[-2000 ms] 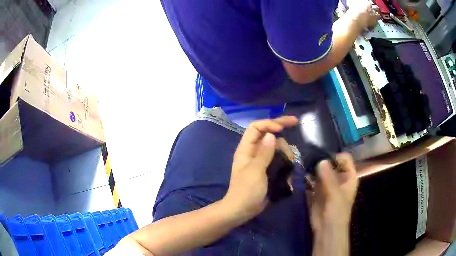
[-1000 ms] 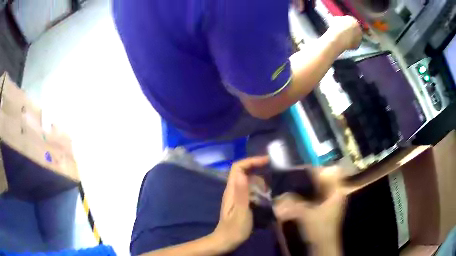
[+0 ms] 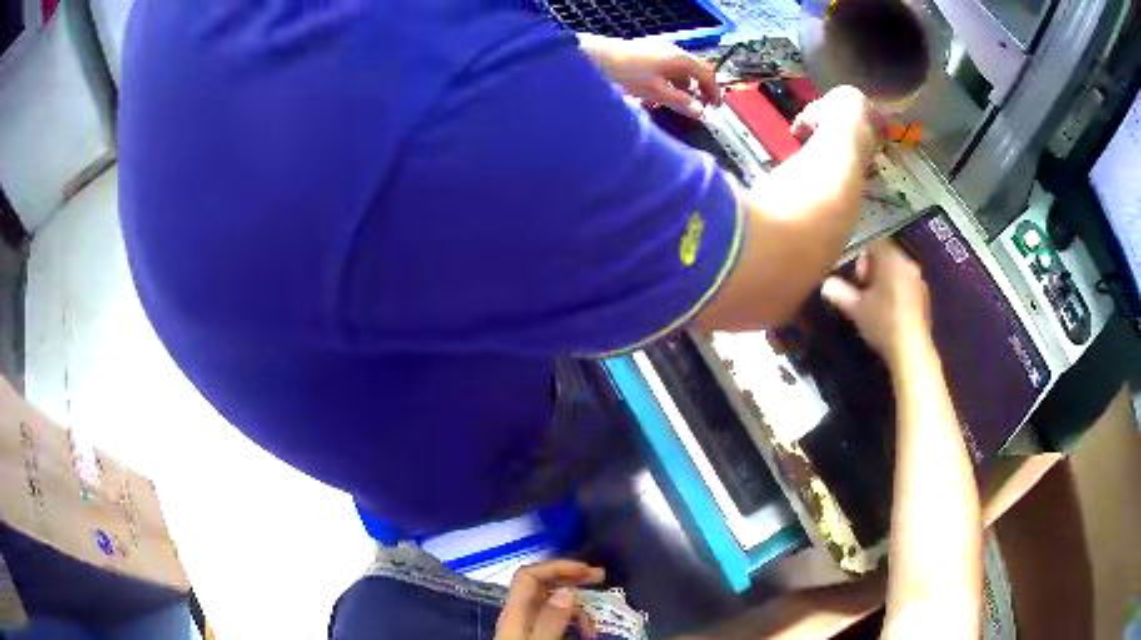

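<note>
My right hand (image 3: pixel 886 300) reaches over the pile of black units (image 3: pixel 841 413) on the dark purple mat (image 3: pixel 970 328). Its fingers point down at the upper part of the pile; whether they grip a unit cannot be told. My left hand (image 3: pixel 551 603) is low at the bottom edge, over my lap, partly cut off, with its fingers loosely curled. No unit shows clearly in it.
A co-worker in a blue shirt (image 3: pixel 438 188) leans in close on the left, hands at a red fixture (image 3: pixel 766 119). A teal-edged tray (image 3: pixel 682 475) lies beside the bench edge. An open carton (image 3: pixel 1076 525) stands lower right, another carton (image 3: pixel 88 488) at left. A control box (image 3: pixel 1051 278) sits at right.
My right hand has moved from over the lap up to the pile on the mat. My left hand is lower in view. The black units seen in the hands earlier no longer show. The view has shifted toward the bench.
</note>
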